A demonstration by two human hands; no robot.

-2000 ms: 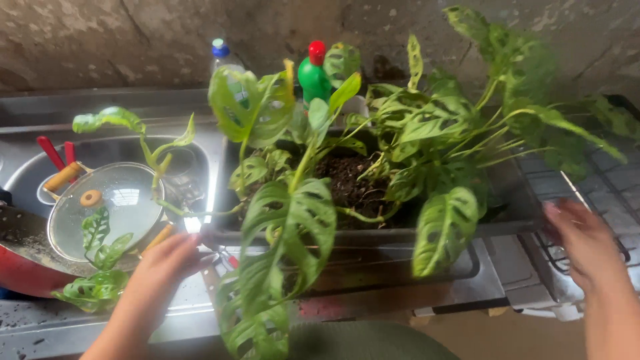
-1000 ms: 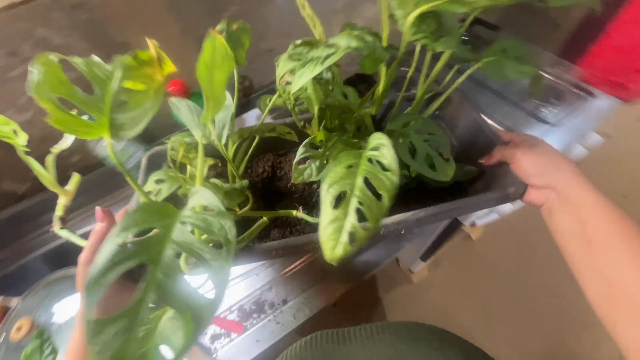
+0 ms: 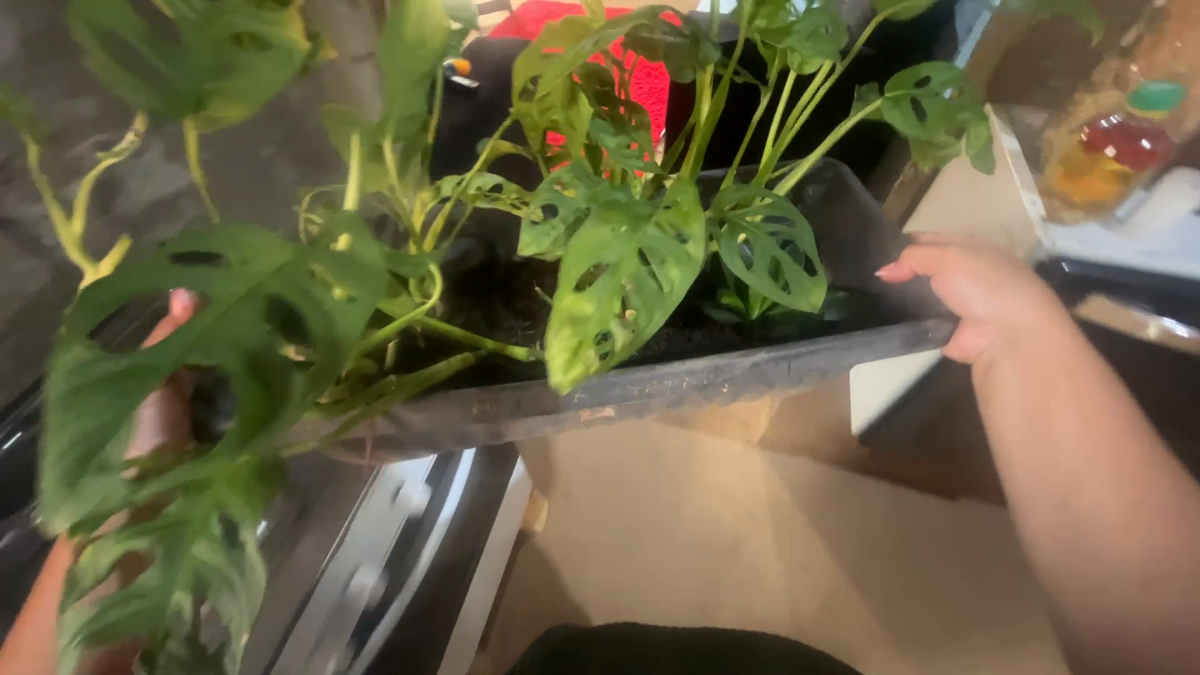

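Between my hands is a long dark planter box [image 3: 712, 375] with dark soil [image 3: 497, 300] in it. Leafy plants with holed leaves [image 3: 628, 281] grow from it, some hanging over its near side. My right hand [image 3: 966, 291] grips the planter's right end, thumb and fingers at the rim. At the left end, my left hand [image 3: 164, 394] is on the planter, largely hidden behind a big holed leaf [image 3: 225, 319]; its fingertip shows above.
Below left stands a stove with knobs [image 3: 366, 586]. A tan floor [image 3: 675, 544] lies under the planter. Beyond the leaves is a red cloth or cover [image 3: 647, 94]. At the right, a bottle with a green cap [image 3: 1153, 98] is near a white surface [image 3: 1116, 225].
Both hands have carried the planter off the sink counter, where it stood two seconds ago, and out over the floor and stove. The view has swung strongly to the right.
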